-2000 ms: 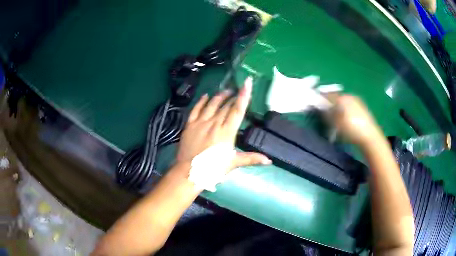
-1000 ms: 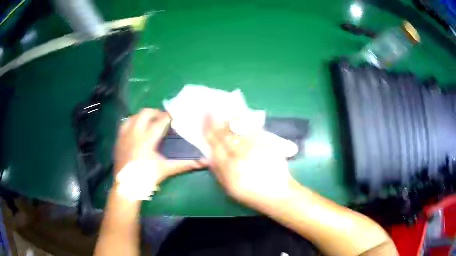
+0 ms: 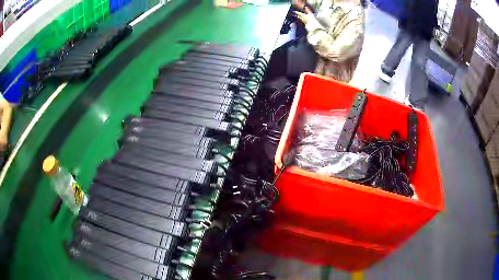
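Neither of my hands is in the picture. A long row of black power strips (image 3: 158, 164) lies side by side on the green bench (image 3: 117, 98), in front of me. Their power cords (image 3: 241, 191) hang off the bench's right edge in a dark tangle. A clear solvent bottle (image 3: 66, 186) with an orange cap and a yellow label stands or leans at the row's left side; which is not clear. The strip, the white cloth and the hands from before are out of view.
A red bin (image 3: 350, 219) at right holds clear plastic bags, black cords and two power strips. More strips (image 3: 87, 54) lie at the upper left. One person (image 3: 336, 33) is beyond the bench, another (image 3: 418, 38) walks behind. Cardboard boxes (image 3: 481, 82) stand far right. Another person's hand shows at the left edge.
The view has swung right to the strip row and red bin. Both my hands, the white cloth and the strip under them have left the picture.
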